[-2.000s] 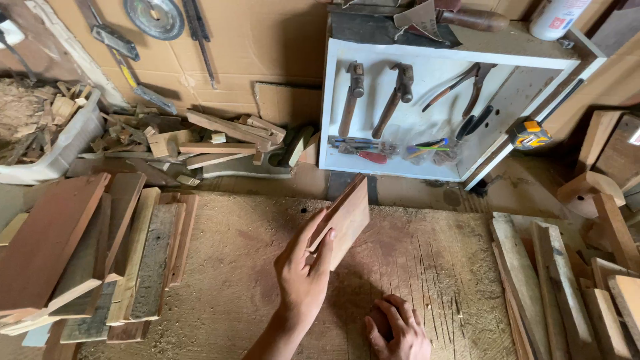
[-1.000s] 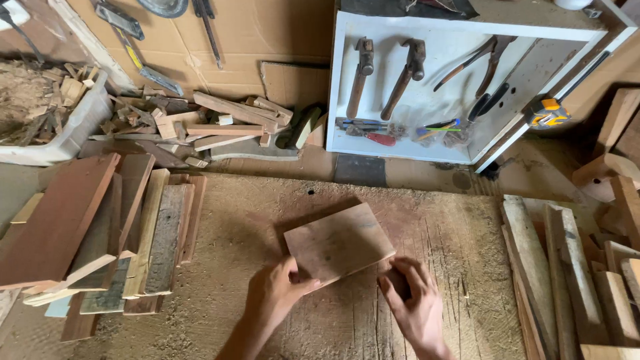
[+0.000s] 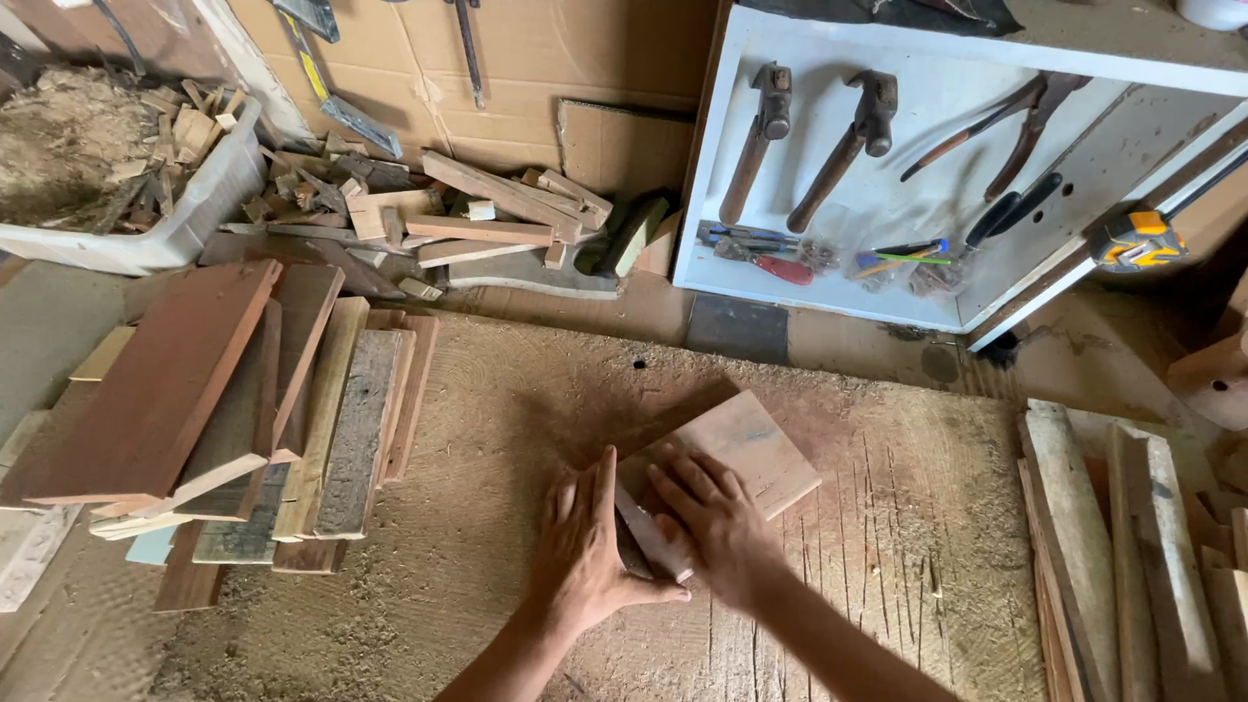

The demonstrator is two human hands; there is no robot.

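Note:
A small flat wooden board [image 3: 746,444] lies at a slant over the scored wooden workbench top [image 3: 487,595], its near left end raised a little. My left hand [image 3: 580,551] is at that end, thumb and fingers spread around its edge. Across the board's near left part rests my right hand [image 3: 717,517], palm down with the fingers over its top face. The underside of the board and part of its left edge are hidden by my hands and by shadow.
Stacked boards [image 3: 156,390] stand at the left, more planks [image 3: 1082,526] at the right. Behind are wood offcuts [image 3: 487,224], a plastic bin [image 3: 185,219] of scraps and a white cabinet [image 3: 829,278] holding hammers [image 3: 756,146] and pliers [image 3: 1033,127]. A tape measure [image 3: 1136,242] hangs on its side.
My right hand has moved from the board's near right corner onto its top. My left hand has turned upright along the board's left end. Two seconds ago the left hand alone held the board upright.

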